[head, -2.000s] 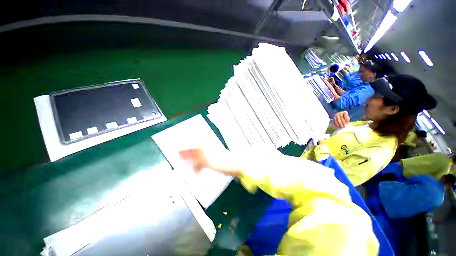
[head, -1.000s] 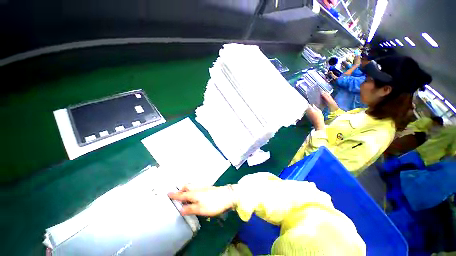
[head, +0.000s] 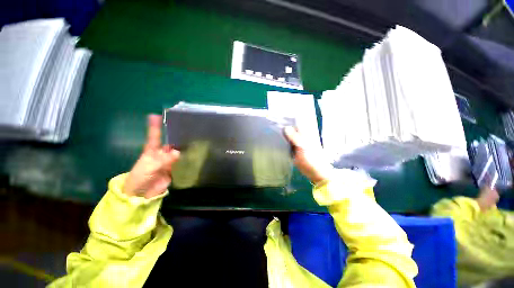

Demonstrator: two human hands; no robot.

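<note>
A dark grey tablet (head: 234, 151) with a small centre logo lies in front of me, its glossy back up and reflecting yellow. White sheet or sleeve edges show along its far side. My left hand (head: 151, 163) is at its left edge, index finger raised and the other fingers partly curled; whether it grips the edge is unclear. My right hand (head: 300, 152) is at its right edge, with the thumb near the upper right corner; the fingers below are hidden, so its hold is unclear. A flat white sheet (head: 298, 109) lies behind my right hand.
A tall stack of white sleeves (head: 389, 101) stands at right, another stack (head: 36, 84) at left. A dark panel with white squares (head: 265, 64) lies at the back. A blue bin (head: 425, 242) and another worker's yellow sleeve (head: 470, 225) are at right.
The view has swung right-to-centre over the bench. My left hand has come into view. My right hand has moved to the right edge of the tablet, whose dark logo side now shows.
</note>
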